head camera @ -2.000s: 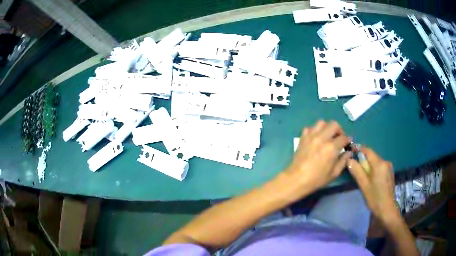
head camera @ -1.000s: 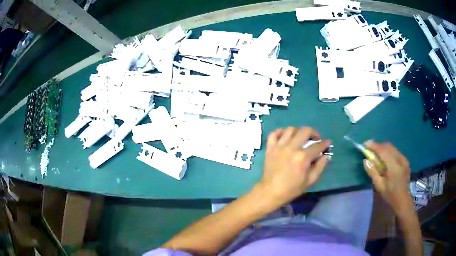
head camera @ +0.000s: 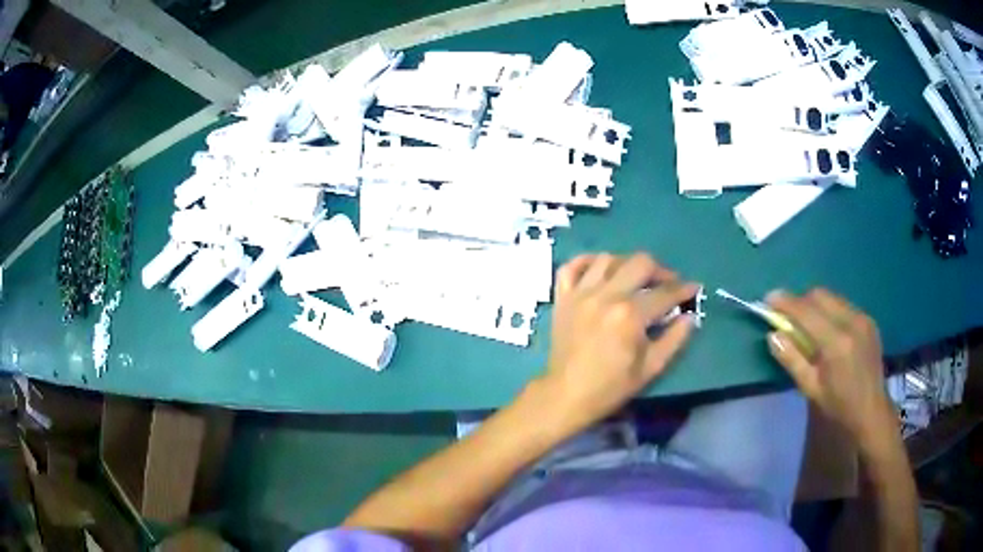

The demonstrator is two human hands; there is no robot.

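My left hand (head camera: 620,323) holds a white plastic housing (head camera: 697,306) just above or on the bench near its front edge. Only the pronged end of the housing shows past my fingers, with something dark at it; the rest is hidden under the hand. My right hand (head camera: 830,350) grips a small hand tool (head camera: 792,332) with a pale yellow handle. Its thin light tip points left toward the housing's end, a short gap away, not touching.
A large pile of white housings (head camera: 453,194) lies to the left. A fanned stack of housings with dark ovals (head camera: 755,140) lies beyond my hands, with black parts (head camera: 938,199) to its right. Green and black components (head camera: 97,243) lie far left. A cardboard box (head camera: 172,458) stands below.
Two seconds ago both hands were together farther right, with the tool at the housing. My left hand then moved left with the housing, and the hands now stand apart; the last second shows little change.
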